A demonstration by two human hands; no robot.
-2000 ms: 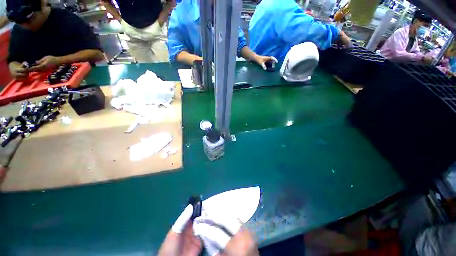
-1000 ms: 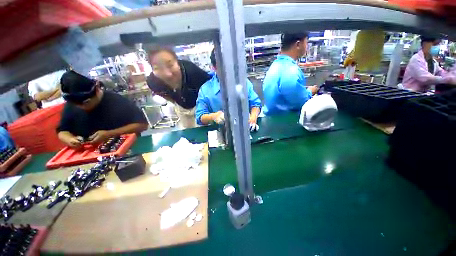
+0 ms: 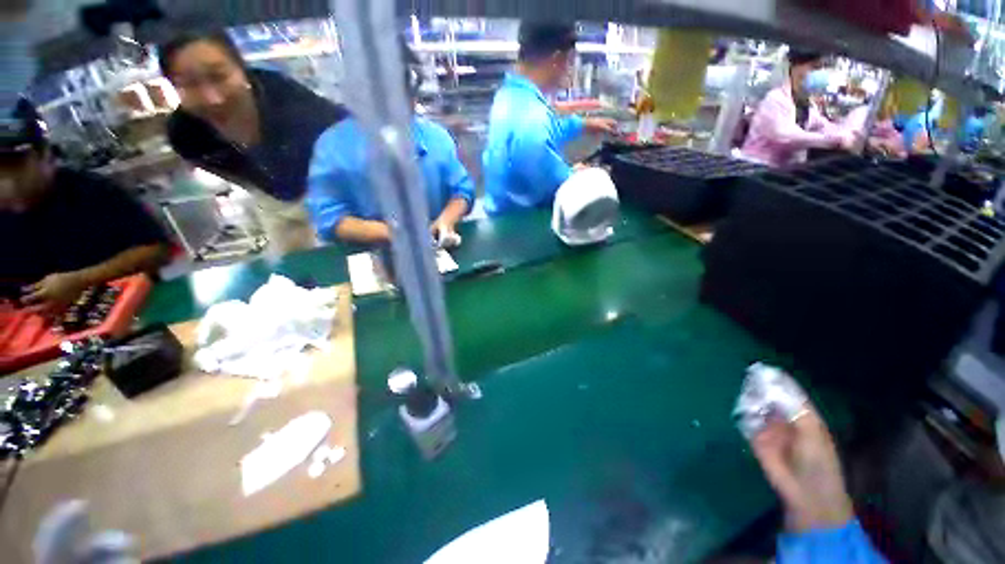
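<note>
My right hand (image 3: 802,468) is at the right, in a blue sleeve, its fingers closed on a crumpled white wiping cloth (image 3: 768,397). Whether a watch head is inside the cloth is hidden. My left hand (image 3: 83,540) is at the bottom left edge over the cardboard, blurred and cut off; only white-covered fingertips show, and I cannot tell if they hold anything. The white work pad (image 3: 507,538) lies on the green bench, cut off by the bottom edge, with no hand on it.
A solvent bottle (image 3: 428,423) stands beside the metal post (image 3: 402,198). Stacked black trays (image 3: 816,275) are at the right. A cloth pile (image 3: 265,331), black box (image 3: 143,361) and shiny dark parts (image 3: 44,408) are at left. People stand or work across the bench.
Two seconds ago both hands were together over the pad with a dark watch head; one second ago neither showed. Now they are far apart at opposite sides. The view has swung upward and to the right.
</note>
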